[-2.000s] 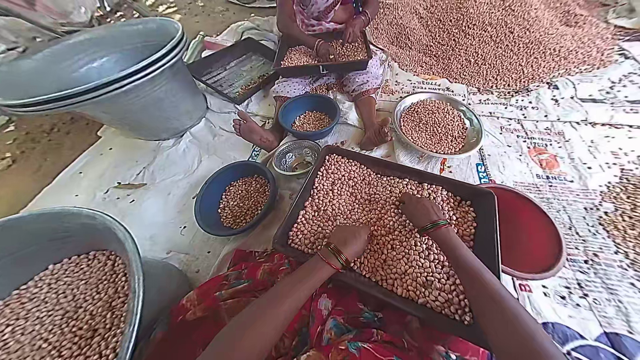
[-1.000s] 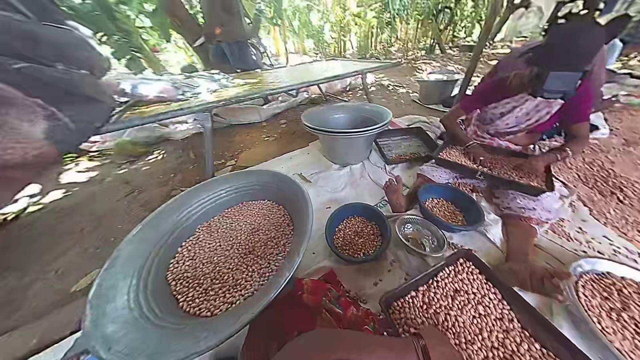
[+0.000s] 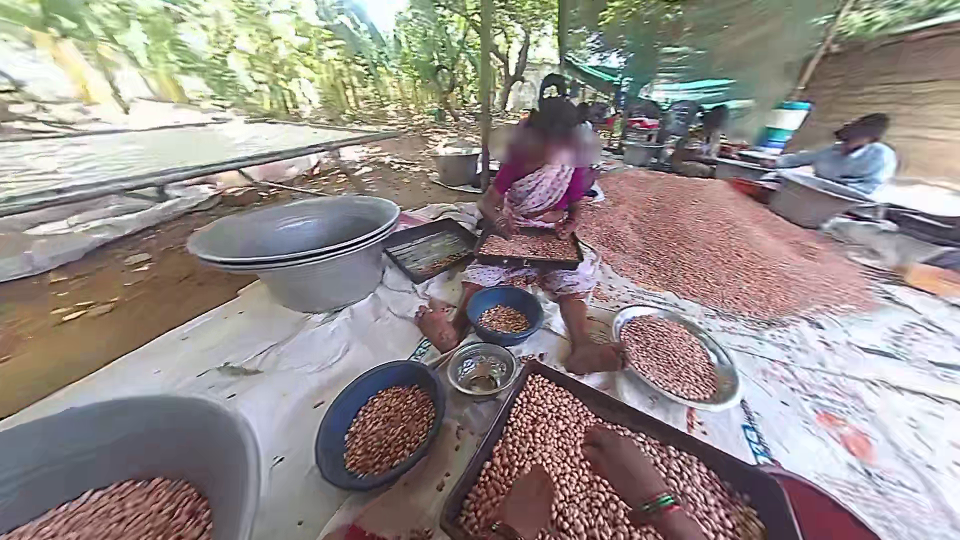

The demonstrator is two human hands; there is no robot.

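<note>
A dark rectangular tray [image 3: 660, 427] full of pale brown nuts or seeds lies at the lower right, before me. My left hand [image 3: 527, 499] rests on the nuts near the tray's lower left part. My right hand [image 3: 619, 457], with bangles at the wrist, touches the nuts near the middle. The fingertips of both are partly hidden among the nuts, so a grip is not visible. Left of the tray stand a blue bowl [image 3: 330, 427] of darker nuts and a small metal bowl [image 3: 484, 349]. A metal basin [image 3: 731, 394] of nuts is beyond the tray's right side.
A large metal tub [image 3: 240, 450] holding nuts is at lower left; stacked tubs [image 3: 322, 277] stand behind it. A person [image 3: 544, 180] sits opposite with a tray [image 3: 529, 262] of nuts, beside a big nut heap [image 3: 712, 240]. A red basin [image 3: 821, 510] touches the lower right corner area.
The view has swung away to the left and come back. Both my hands are in view on the nuts in the tray; one second ago they were mostly out of sight.
</note>
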